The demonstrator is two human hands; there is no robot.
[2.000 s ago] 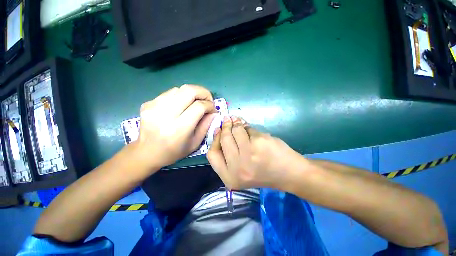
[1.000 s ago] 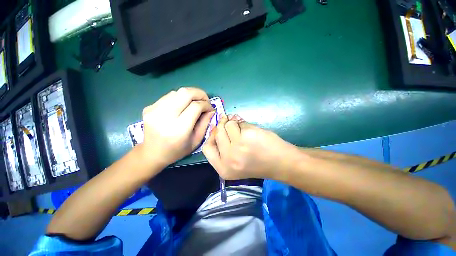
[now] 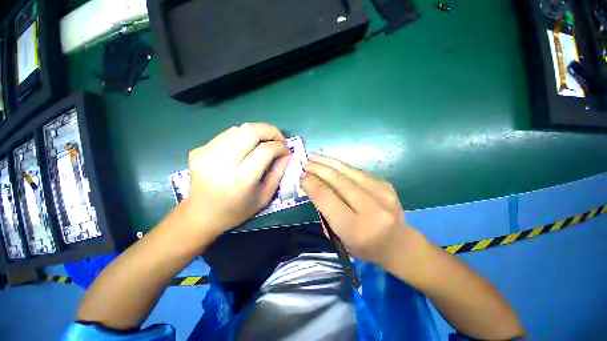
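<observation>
A silver-white phone mid-frame (image 3: pixel 291 188) lies on the green mat near its front edge, mostly covered by my hands. My left hand (image 3: pixel 233 173) lies over its middle and grips it, with the fingertips near the right end. My right hand (image 3: pixel 356 206) is at the frame's right end, thumb and fingertips touching its edge. A thin dark stick (image 3: pixel 341 253), perhaps tweezers or a spudger, is held in my right hand and points down towards my lap. What lies under my left fingers is hidden.
A foam tray with silver frames (image 3: pixel 93 166) is at the left. A large black foam tray (image 3: pixel 259 50) is at top centre. A foam tray with parts (image 3: pixel 566 113) is at the upper right. Tangled black pieces (image 3: pixel 124 63) lie upper left. A blue stool (image 3: pixel 93 268) shows below left.
My right hand has turned and its fingers have straightened along the frame's right end. The dark stick now slants down to the right. My left hand stays on the frame.
</observation>
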